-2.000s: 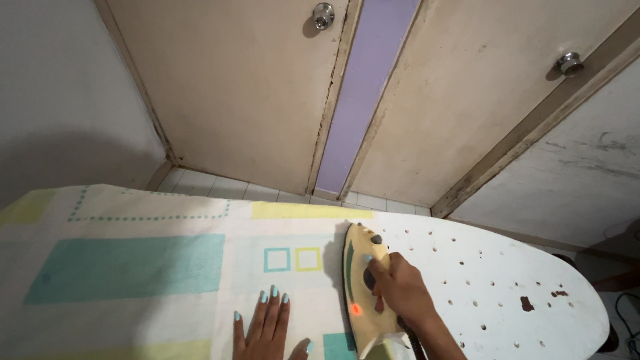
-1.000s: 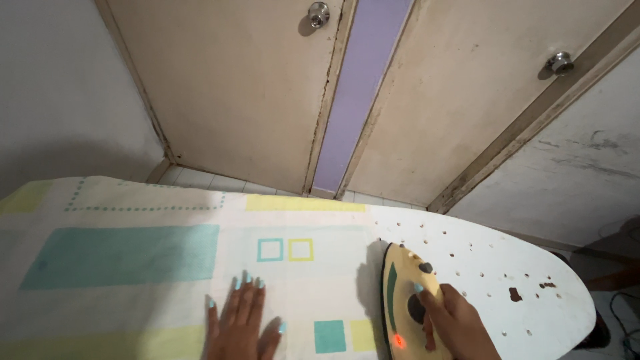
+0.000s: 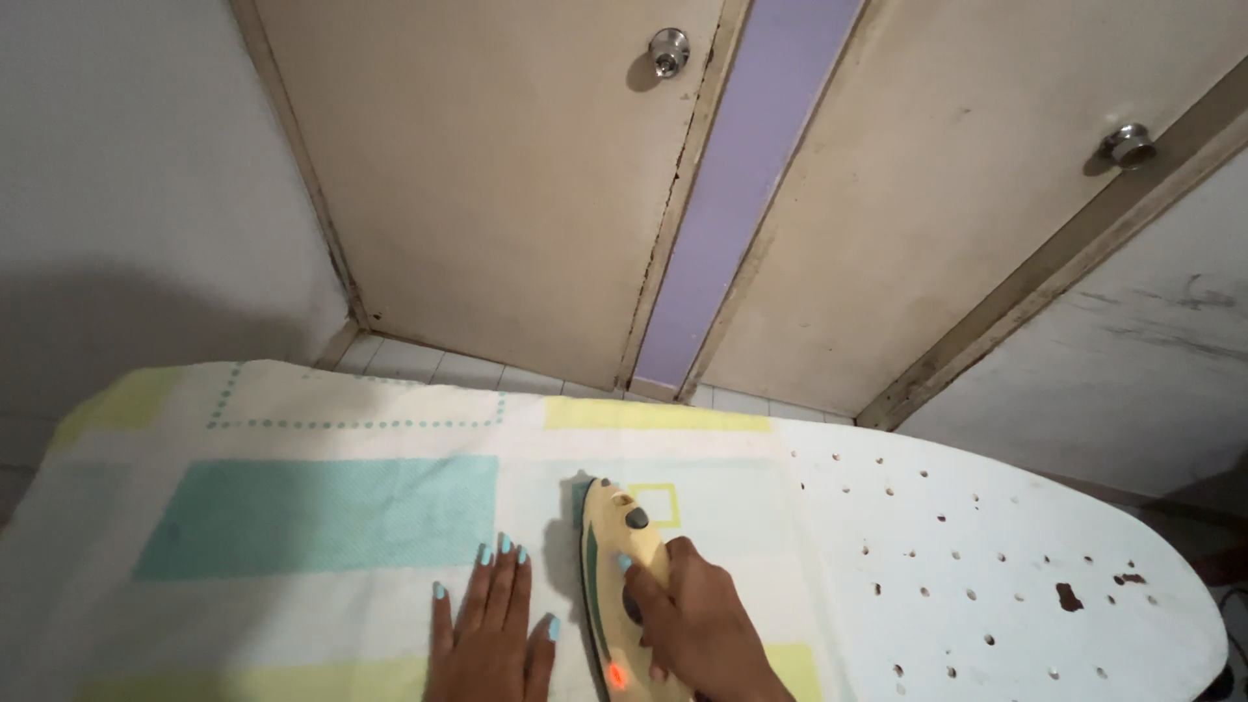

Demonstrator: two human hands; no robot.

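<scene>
A clothes iron point(image 3: 614, 575), cream with a green side stripe and a lit orange light, rests soleplate down on a printed cloth point(image 3: 331, 517). My right hand point(image 3: 697, 619) is closed around its handle. Left of the iron, my left hand point(image 3: 490, 629) lies palm down on the cloth with its fingers apart, holding nothing. White cloth with teal and yellow rectangles covers the left and middle of the ironing board point(image 3: 1024, 517). The iron hides part of the small printed squares. Its rear end is cut off by the frame edge.
The board's bare white metal end, with small holes and rust spots, reaches to the right. Beyond the board stand two beige doors point(image 3: 507, 195) point(image 3: 955, 195) with round knobs, a purple wall strip point(image 3: 751, 195) between them. White floor tiles point(image 3: 468, 370) show behind the board.
From the cloth's right edge, where it was one second ago, the iron in my right hand has moved left over the small printed squares. My left hand still lies flat on the cloth.
</scene>
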